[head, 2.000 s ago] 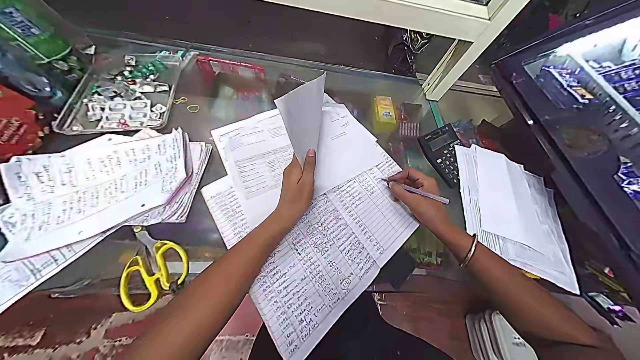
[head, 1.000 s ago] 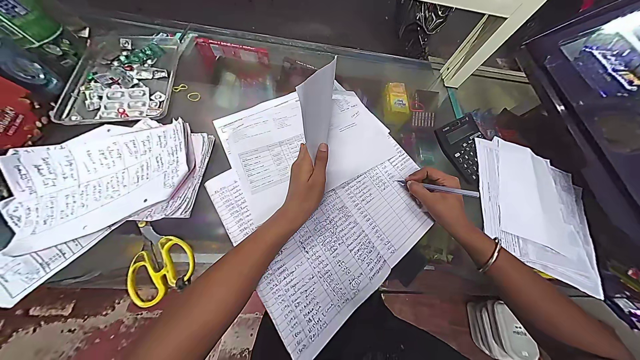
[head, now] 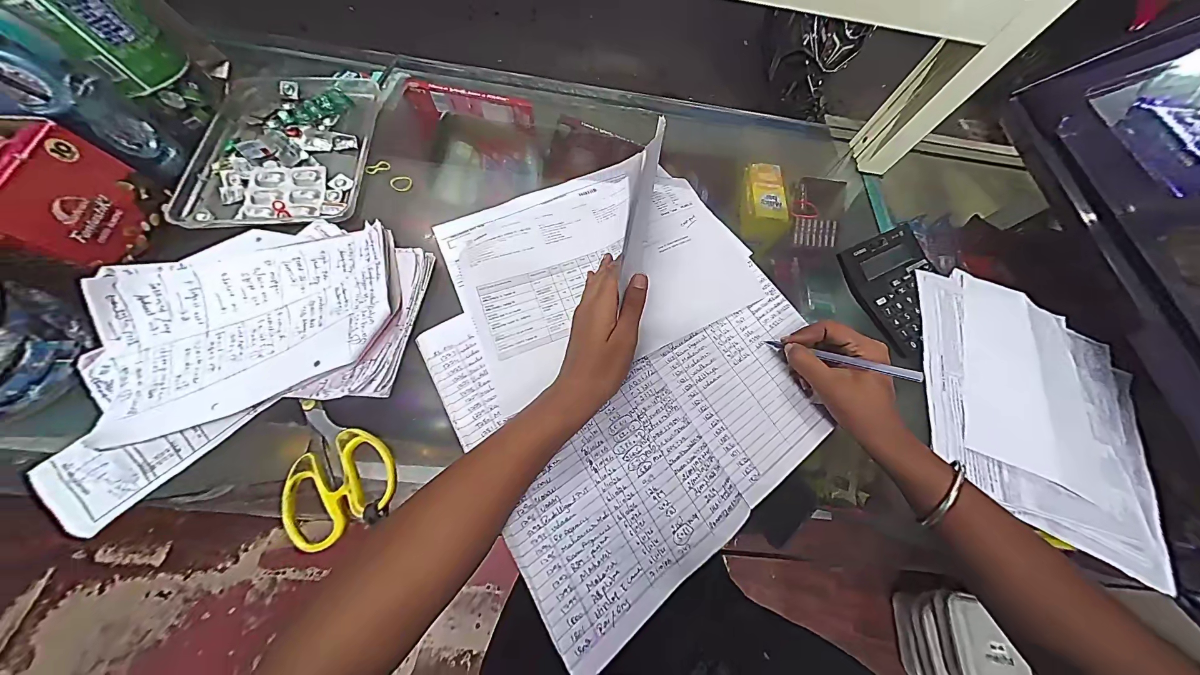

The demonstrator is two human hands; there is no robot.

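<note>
My left hand (head: 605, 328) pinches the raised edge of a paper sheet (head: 644, 202) between thumb and fingers, above a printed form (head: 534, 272). Beneath the printed papers lies a handwritten ruled ledger sheet (head: 656, 487), its columns partly filled. My right hand (head: 844, 370) grips a pen (head: 867, 364) whose tip meets the upper right columns of the ledger sheet. Just behind that hand is a black calculator (head: 886, 291). A metal bangle (head: 942, 494) circles the right wrist.
On the glass counter (head: 412, 206), handwritten papers (head: 234, 328) lie at left above yellow-handled scissors (head: 337, 487). A clear tray of small packs (head: 291, 159), a red box (head: 70, 192) and a yellow box (head: 764, 204) stand farther back. White papers (head: 1041, 403) lie at right.
The raised sheet stands more edge-on to the view than two seconds ago. Both hands keep their hold, left on the sheet and right on the pen.
</note>
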